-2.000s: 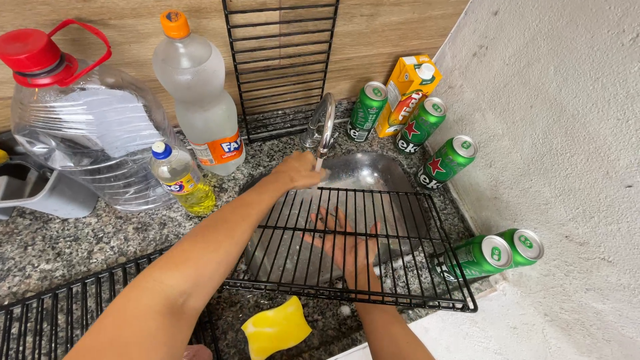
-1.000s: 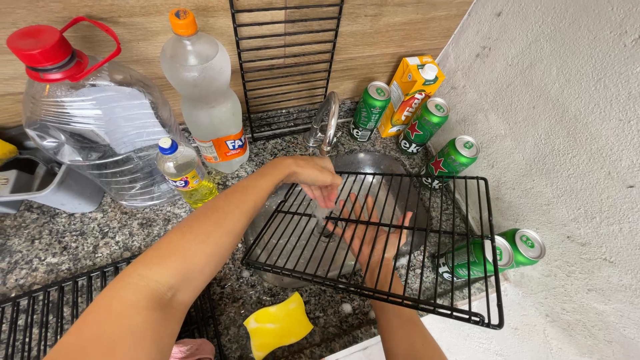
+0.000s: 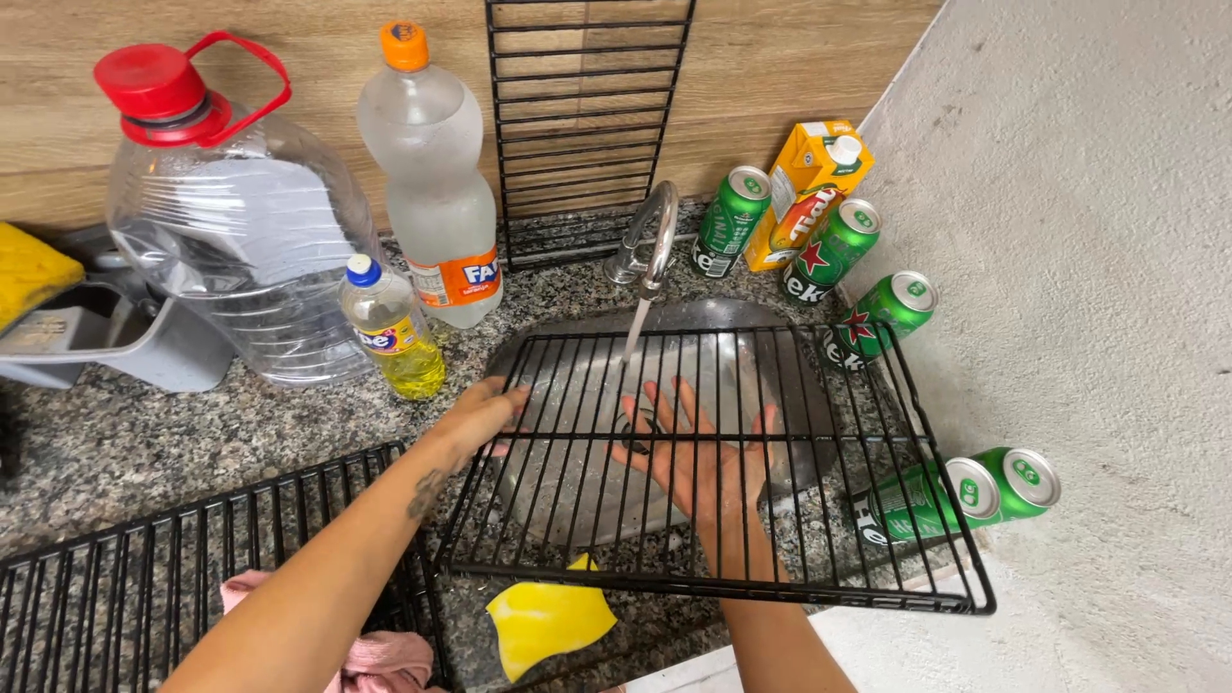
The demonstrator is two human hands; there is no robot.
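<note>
A black wire rack (image 3: 597,436) lies over the steel sink (image 3: 741,318), with water running onto it from the chrome faucet (image 3: 664,226). My left hand (image 3: 481,419) grips the rack's left edge, its fingers partly hidden. Beneath the wires is my right hand (image 3: 698,462), palm up with fingers spread, seen through the bars; whether it bears any of the rack's weight I cannot tell. A yellow sponge (image 3: 553,621) with whitish foam rests on the granite counter, just below the rack's near edge.
Left of the sink stand a dish soap bottle (image 3: 395,337), a Fanta bottle (image 3: 443,192) and a large red-capped jug (image 3: 250,241). Several green cans (image 3: 736,221) and a juice carton (image 3: 808,197) line the right. Another rack (image 3: 192,549) and pink cloth (image 3: 385,659) lie lower left.
My left hand has moved from near the faucet to the rack's left edge. The rack has shifted under the stream, and my right hand remains beneath it.
</note>
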